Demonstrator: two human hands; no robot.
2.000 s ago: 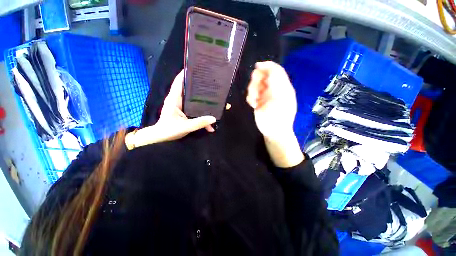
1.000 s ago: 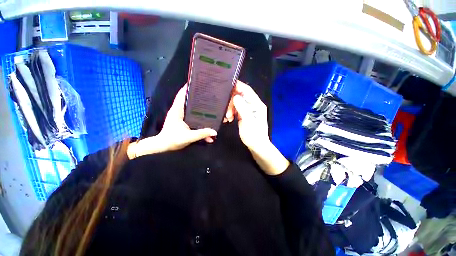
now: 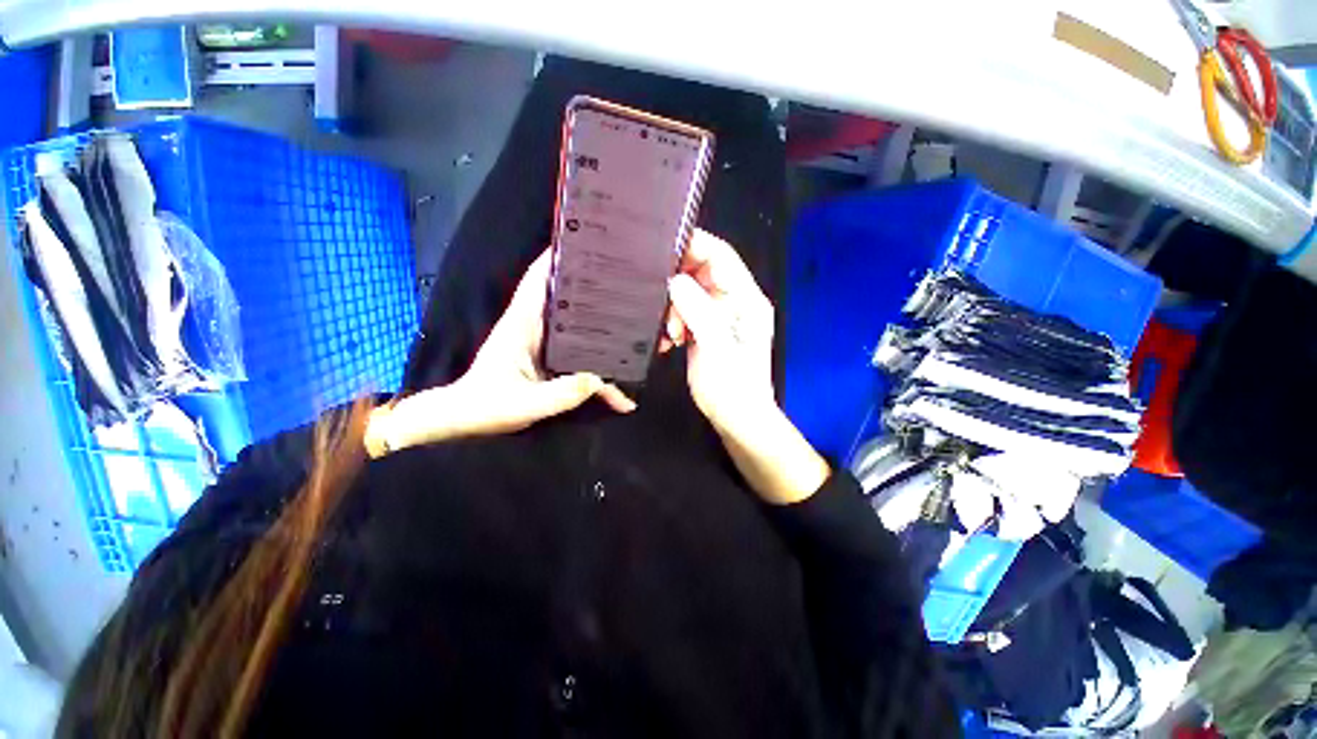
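Observation:
A smartphone (image 3: 624,246) with a reddish-gold rim and a lit screen showing a list is held upright over my lap. My left hand (image 3: 523,373) holds its lower left side and bottom, with the thumb near the lower edge. My right hand (image 3: 725,335) is at the phone's right edge, its fingers bent against or just beside it. Whether the right hand grips the phone cannot be told for sure.
The white table edge (image 3: 809,65) crosses the top, with red-and-orange-handled scissors (image 3: 1236,95) at its right. A blue crate (image 3: 311,246) with black-and-white pieces stands left. Another blue crate (image 3: 893,253) and a bundle of cut pieces (image 3: 1018,368) are right.
My right hand has moved from raised and apart, right of the phone, to the phone's right edge. The screen has changed from text with green blocks to a list. More of the table shows.

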